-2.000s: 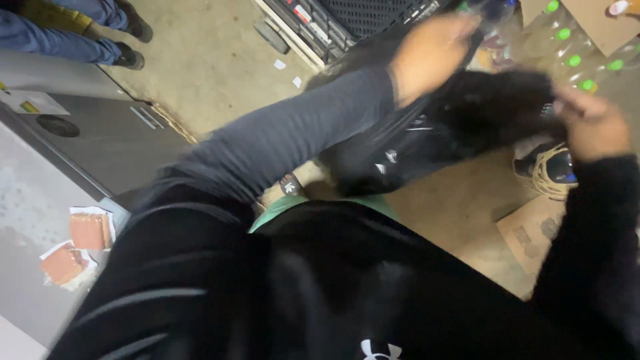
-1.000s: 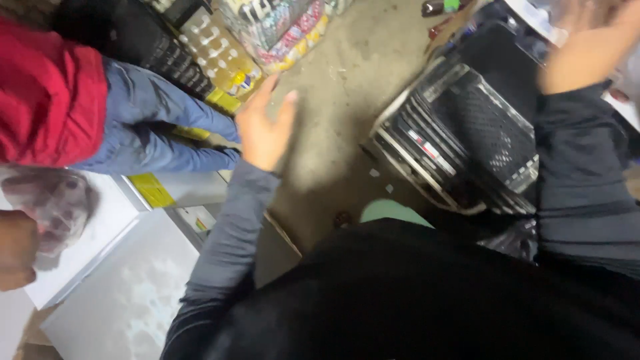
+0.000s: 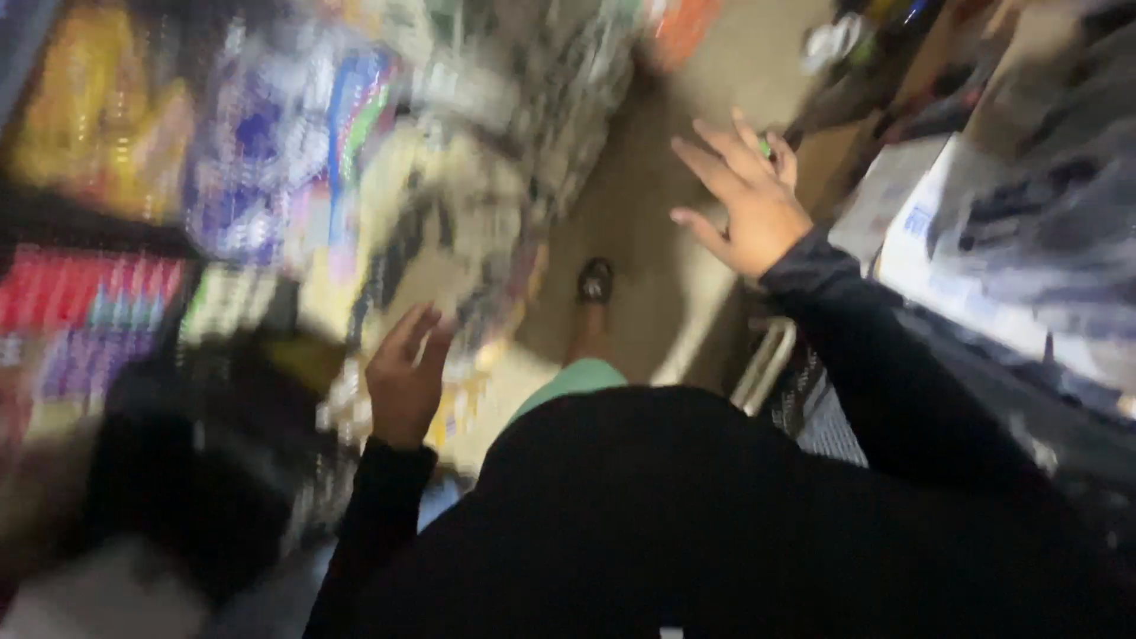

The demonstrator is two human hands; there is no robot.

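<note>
My left hand [image 3: 408, 377] hangs at the left of my body, its fingers apart and nothing seen in it; it is nearest to blurred packaged goods [image 3: 453, 213]. To the right, my right hand [image 3: 745, 195] reaches out over the floor with spread fingers, and no object shows in its grasp. A small green spot shows among the fingers of that hand; what it is cannot be told. Between the two hands, farther down, my foot in a dark shoe [image 3: 595, 280] stands on the floor.
Blurred red and purple packs [image 3: 89, 293] and yellow packs [image 3: 89, 115] fill the left side. Cardboard [image 3: 834, 164], a white box [image 3: 941, 257] and dark plastic-wrapped goods [image 3: 1056, 213] line the right. A concrete floor strip [image 3: 657, 160] runs between, with an orange item [image 3: 683, 31] at its far end.
Two seconds ago both hands held a black plastic bag; one second ago they were apart from it. The view has swung round to an aisle between goods.
</note>
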